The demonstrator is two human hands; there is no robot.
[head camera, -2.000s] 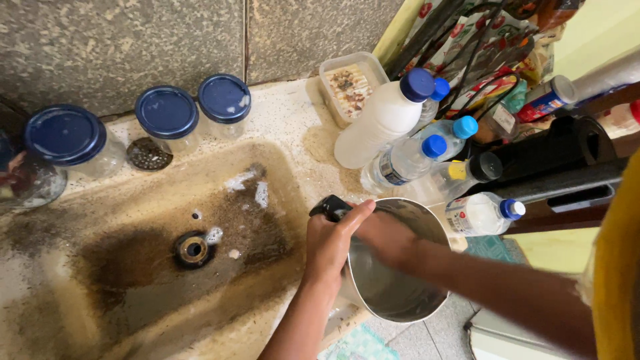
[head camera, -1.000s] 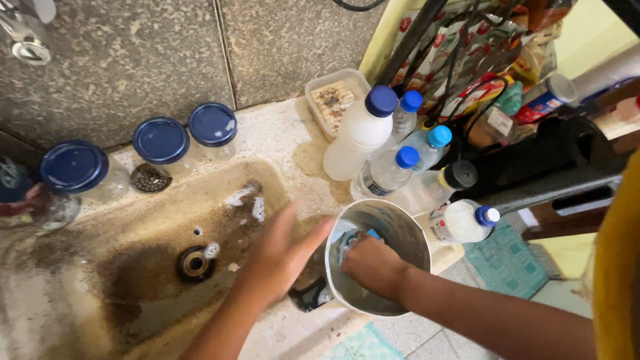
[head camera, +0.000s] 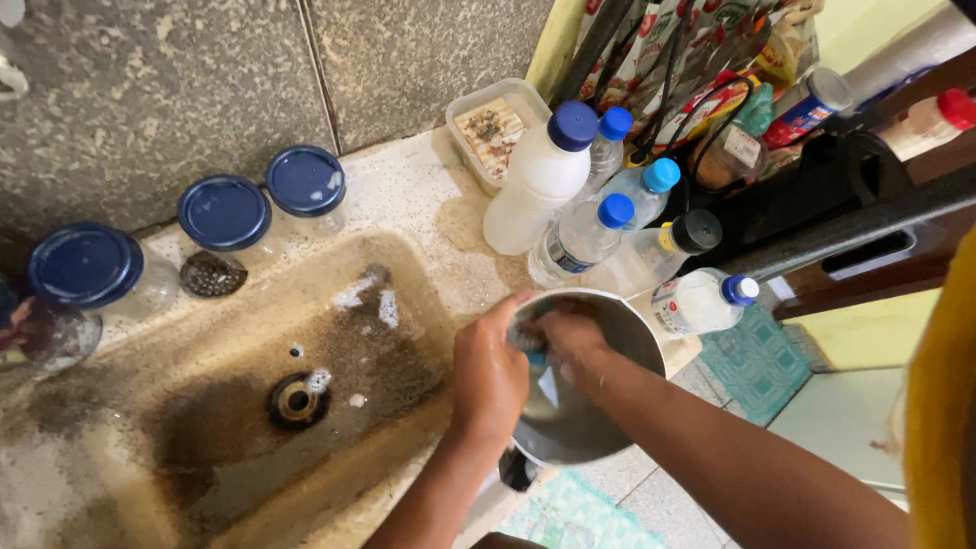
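A round metal pot (head camera: 595, 427) stands tilted toward me at the right edge of the stone sink. My left hand (head camera: 492, 366) grips its left rim, fingers over the edge. Inside the pot, my right hand (head camera: 572, 335) is closed on a bluish scrubbing cloth or sponge (head camera: 536, 357), blurred and partly hidden by the fingers. A whitish patch of light or suds shows on the inner wall below it. The pot's black handle (head camera: 517, 469) sticks out underneath, near my left wrist.
The stained sink basin (head camera: 252, 473) with its drain (head camera: 299, 402) lies left. Blue-lidded jars (head camera: 225, 212) and a dark metal scourer (head camera: 213, 274) line its back edge. Beyond the pot are several plastic bottles (head camera: 526, 191), an open plastic container (head camera: 496, 130) and a black appliance (head camera: 816, 198).
My left hand, off the rim and blurred a second ago, now holds the pot's left rim. The black handle has turned from the upper left to the bottom since two seconds ago.
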